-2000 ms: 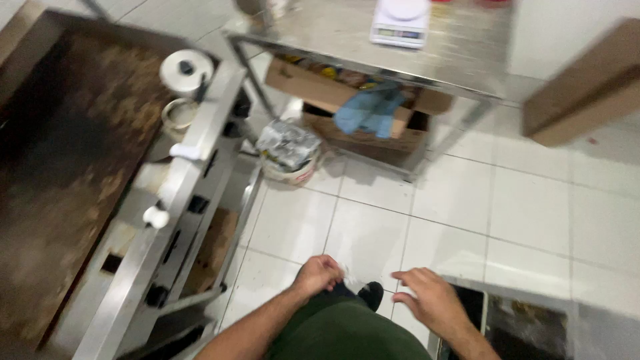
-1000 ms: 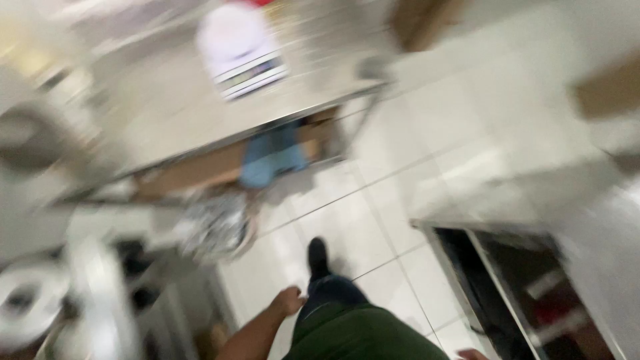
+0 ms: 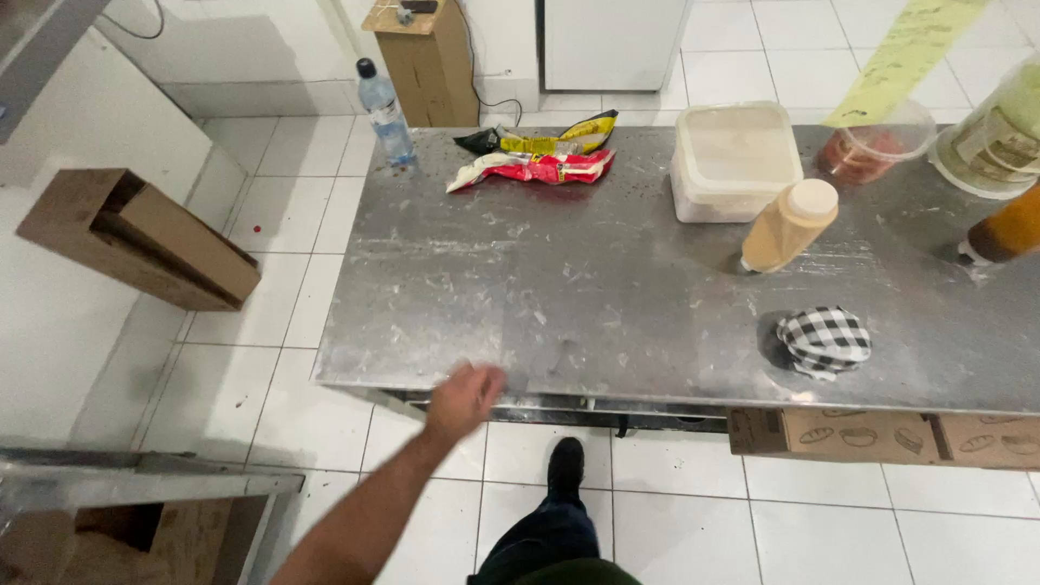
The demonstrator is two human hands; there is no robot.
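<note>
My left hand (image 3: 467, 398) is over the front edge of a stainless steel table (image 3: 520, 301), blurred, its fingers partly curled; whether it touches the edge I cannot tell. My right hand is out of view. Toward the back of the table lie a red and white packet (image 3: 536, 168) and a yellow and black packet (image 3: 552, 142), both crumpled. A plastic bottle (image 3: 385, 114) with a dark cap stands at the back left corner. A lidded plastic tub (image 3: 731, 162), a squeeze bottle of pale sauce (image 3: 788, 227) and a black and white checkered cloth bundle (image 3: 825, 341) are on the right.
At the far right are a container of red food (image 3: 865, 154), a large jar (image 3: 991, 146) and an orange-brown bottle (image 3: 1007, 227). Cardboard boxes (image 3: 861, 435) sit beneath the table. Another cardboard box (image 3: 146, 240) leans by the left wall. A metal-framed unit (image 3: 154, 479) stands lower left.
The view has swung to a different steel table; the white scale and griddle seen earlier are out of frame. My right hand, visible two seconds ago, has left the view.
</note>
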